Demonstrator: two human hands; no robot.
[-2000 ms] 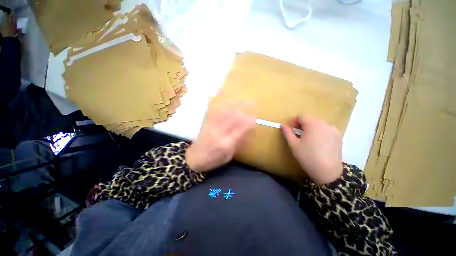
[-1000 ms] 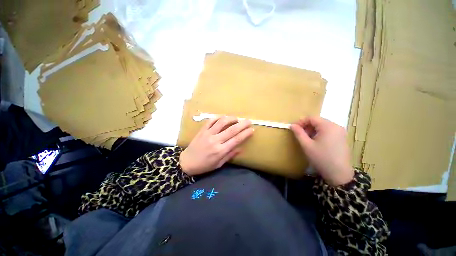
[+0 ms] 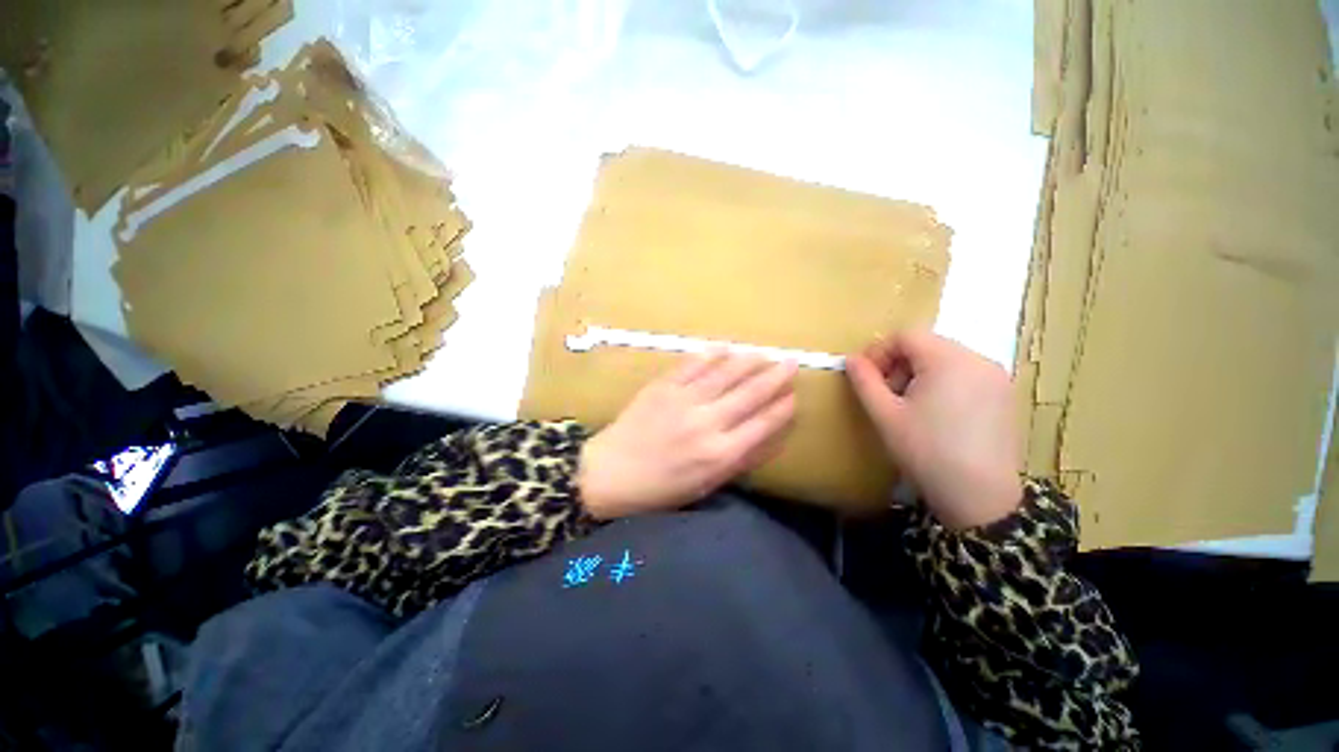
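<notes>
A tan kraft blank lies in front of me, on top of others. A white strip runs across it, its knobbed left end lying bare on the blank. My left hand lies flat, palm down, fingertips along the lower edge of the strip near its middle. My right hand pinches the strip's right end between thumb and forefinger; the fingers hide that end.
A fanned pile of tan blanks with a white strip on top lies at left, another tan pile at upper left. Clear plastic and a white loop lie at the far side. Long tan blanks are stacked at right.
The view has shifted right since the oldest frame. My left hand has come down onto the blank, then slid right along the strip, uncovering its left part. My right hand stays at the right end.
</notes>
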